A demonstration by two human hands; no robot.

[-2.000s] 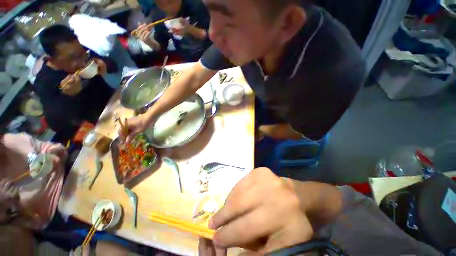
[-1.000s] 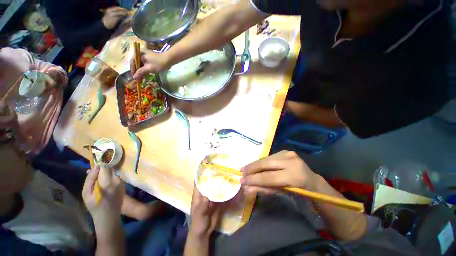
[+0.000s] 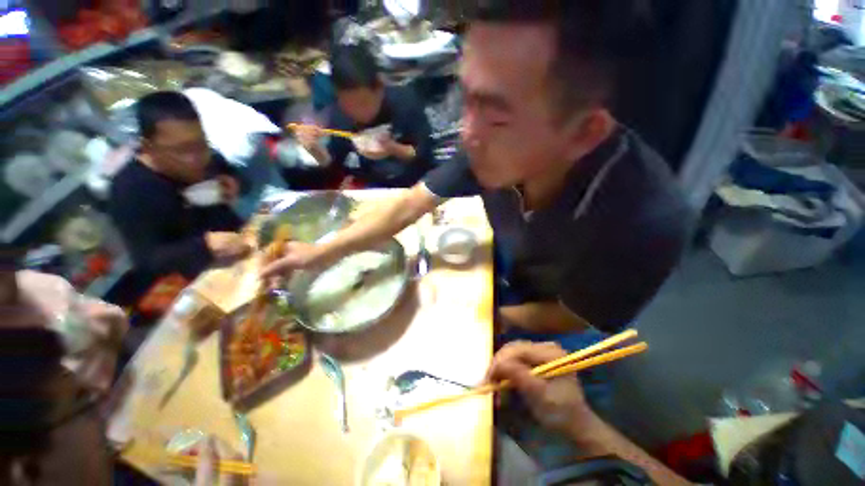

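My right hand [image 3: 541, 382] holds a pair of yellow chopsticks [image 3: 588, 357] at the table's right edge. Their tips point left, over the tabletop above my bowl. My white rice bowl [image 3: 400, 463] is at the near table edge, cut off by the bottom of the picture, with pale food in it. My left hand is not in view. A dark-rimmed tray of red and green stir-fry [image 3: 264, 353] lies left of a metal pot of white soup [image 3: 349, 290]. A dark spoon [image 3: 429, 380] lies above my bowl.
A person in a dark shirt [image 3: 607, 223] at the right reaches over the soup pot towards the tray. Two people sit behind the table, others at the left. A second pot [image 3: 308, 218], a small bowl [image 3: 457, 247] and a grey-green spoon [image 3: 335, 391] stand or lie on the table.
The view has tilted up since a second ago. My right hand has lifted the chopsticks out of the bowl, tips now pointing left. My left hand has gone out of view.
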